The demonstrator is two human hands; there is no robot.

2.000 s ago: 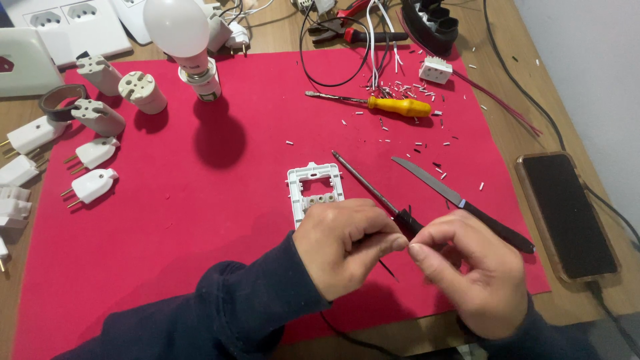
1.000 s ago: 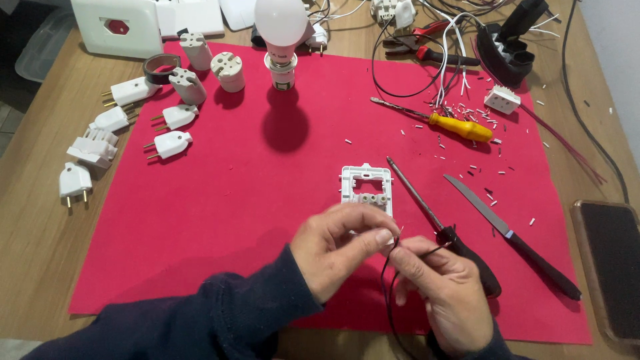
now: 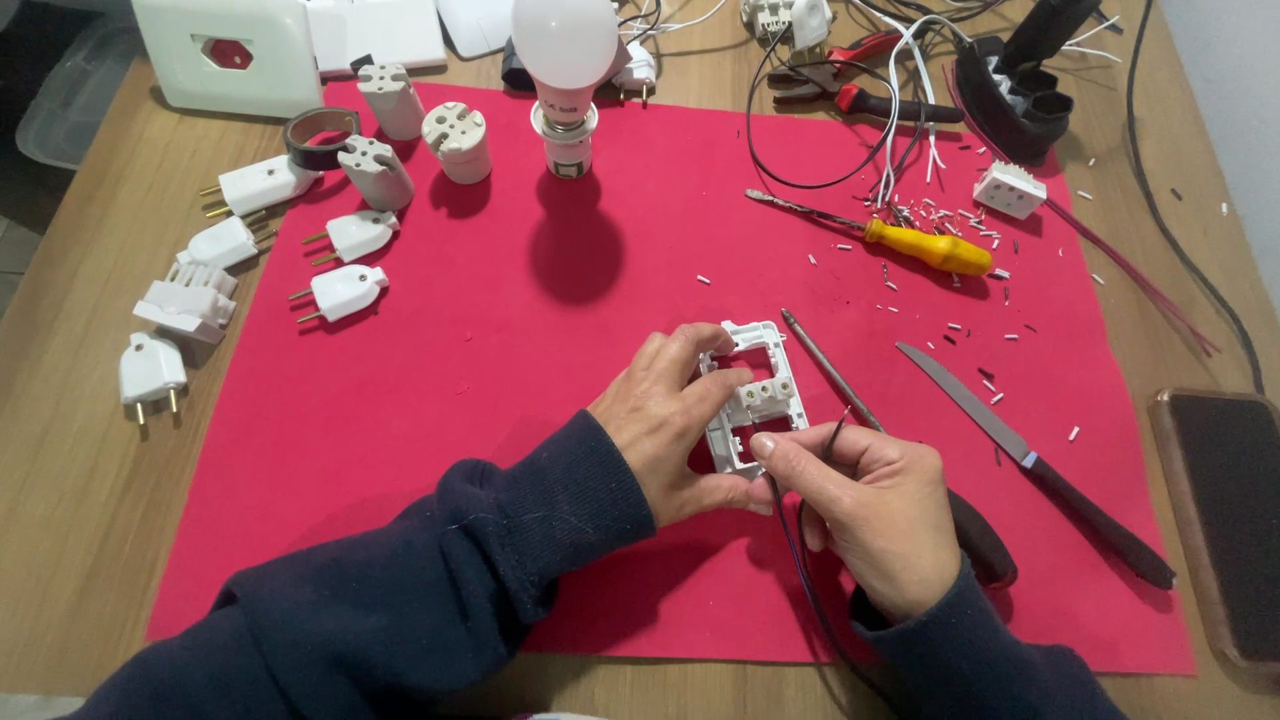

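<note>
My left hand (image 3: 675, 425) grips a white plastic mounting frame (image 3: 797, 400) by its left side, fingers at the upper part and thumb low. A small white module with screw terminals (image 3: 766, 393) sits across the frame's middle. Between the thumb and fingers of my right hand (image 3: 870, 490) is a thin black wire (image 3: 800, 560), held at the frame's lower opening just under the module. One bared wire end sticks up above the right fingers. Whether the other end is inside a terminal, I cannot tell. Partly behind the right hand lies a screwdriver with a dark handle (image 3: 978, 540).
On the red sheet (image 3: 400, 540) lie a table knife (image 3: 1060, 490), a yellow-handled screwdriver (image 3: 930, 247) and wire scraps. White plugs (image 3: 347, 292) and lamp holders (image 3: 457, 143) stand at left, a bulb (image 3: 566, 50) at the back. Pliers (image 3: 850, 95) lie behind; a phone (image 3: 1225, 520) is at right.
My left hand has let go of the black wire and taken hold of the white frame, which lay on the sheet before. My right hand has brought the wire to the frame.
</note>
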